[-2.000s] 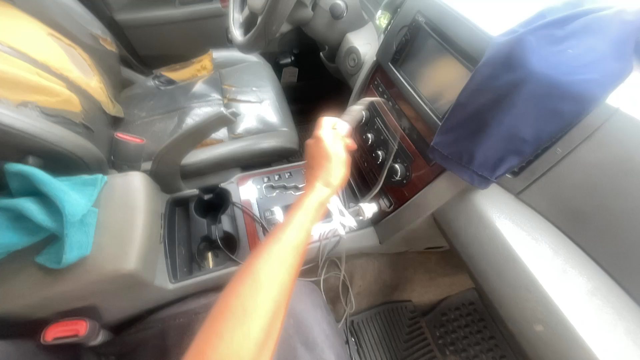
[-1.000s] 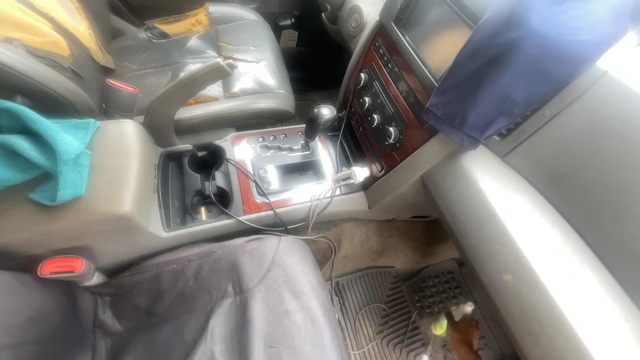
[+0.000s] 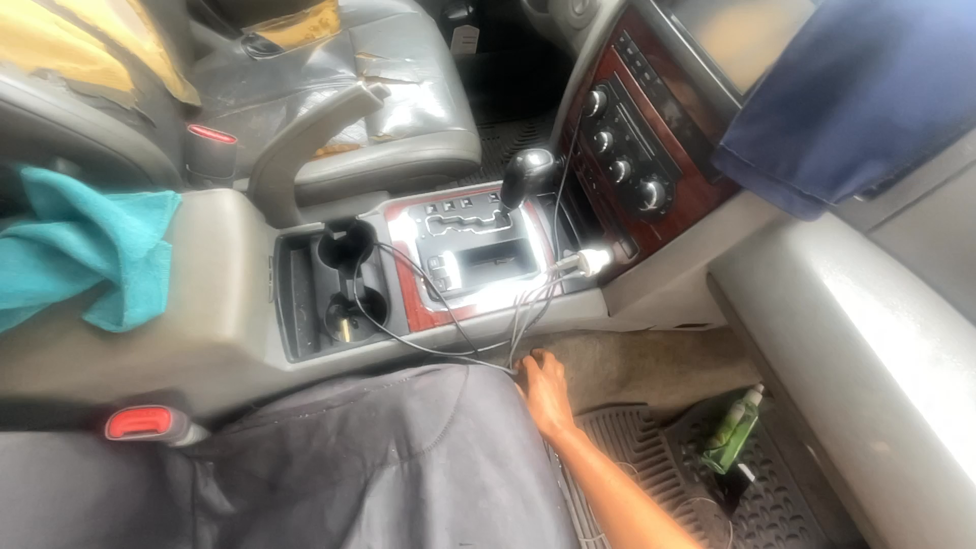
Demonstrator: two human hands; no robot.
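Observation:
My right hand (image 3: 543,390) reaches in from the lower right, its fingers bent beside thin cables (image 3: 488,354) at the front edge of the dark-covered seat. Whether the fingers grip a cable is not clear. The cables run from a white plug-in car charger (image 3: 593,261) below the dash controls, over the centre console (image 3: 427,324). A green bottle (image 3: 732,431) with a pale top lies on the ribbed rubber floor mat (image 3: 625,435), next to a small dark object (image 3: 736,486). My left hand is out of view.
A gear lever (image 3: 526,179) rises from the console, beside two cup holders (image 3: 354,248). A teal cloth (image 3: 130,252) lies on the armrest, and a navy cloth (image 3: 846,114) hangs over the dash. A red seat-belt buckle (image 3: 141,423) stands by the near seat (image 3: 396,465).
Two seconds ago a hand was by the gear lever; one second ago, a hand was low beside the green bottle. Now my right hand is at the cables, and the bottle lies on the mat.

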